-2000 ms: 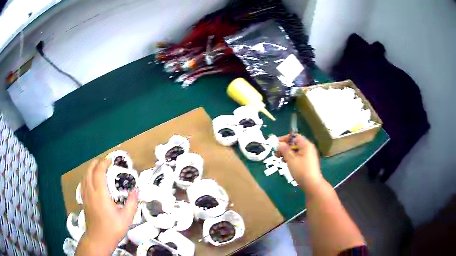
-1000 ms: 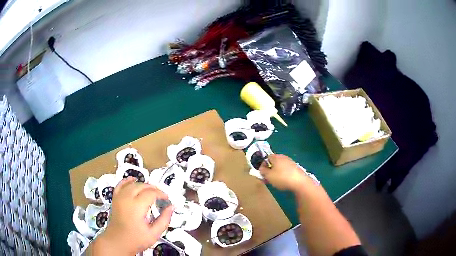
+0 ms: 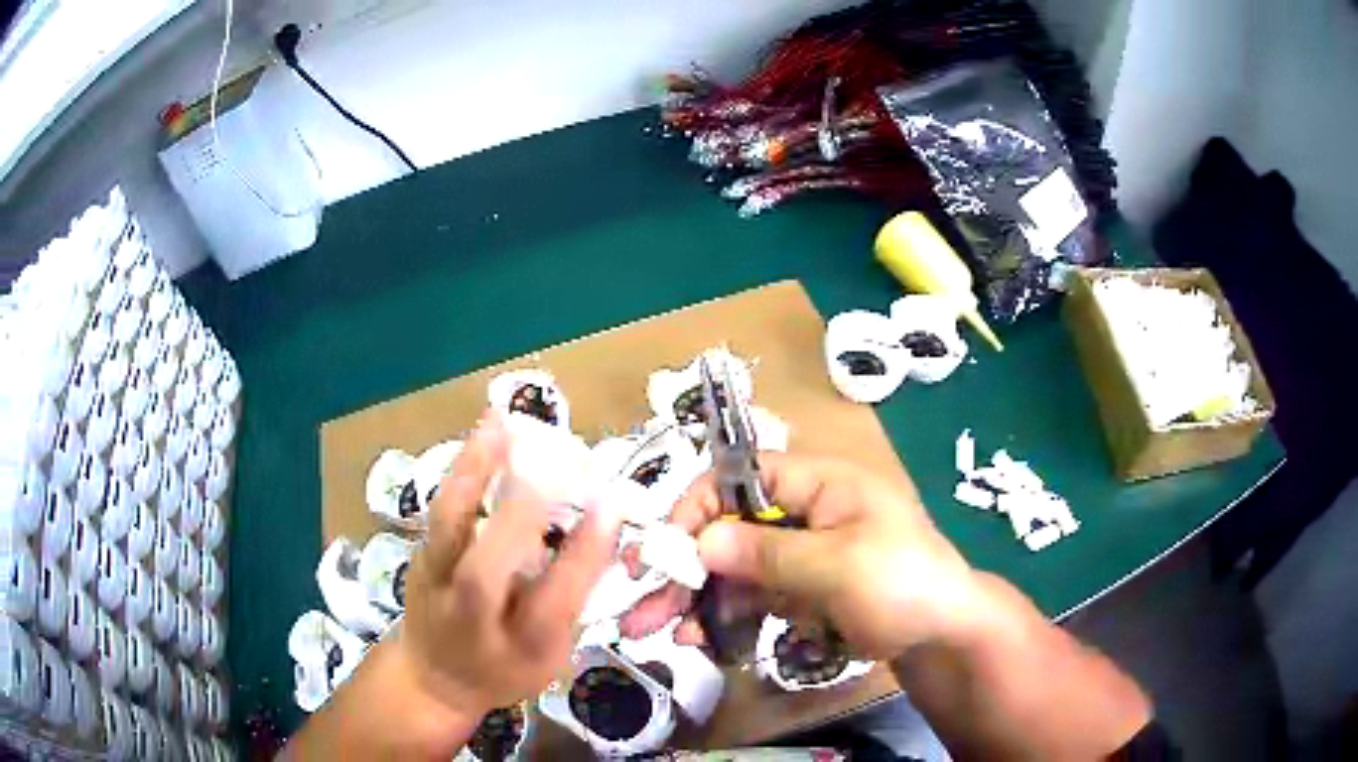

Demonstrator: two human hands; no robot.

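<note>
My left hand is raised over the brown cardboard sheet with its fingers around a white housing, which is blurred. My right hand holds the pliers, jaws pointing up and away. White housing parts and fingertips show beside its left edge; whether it grips a part too is unclear. Several white housings with dark lamp boards, one at the left and one at the front, lie on the cardboard. Small white fittings lie loose on the green surface at the right.
Two housings sit beside a yellow bottle. A carton of white bits is at the right edge. Red and black cables and a dark plastic bag lie at the back. Tall stacked housings stand at left.
The view has swung left, showing the stacked housings. My right hand has moved with the pliers from the right side to over the cardboard. The housing it was at has left its place on the green surface.
</note>
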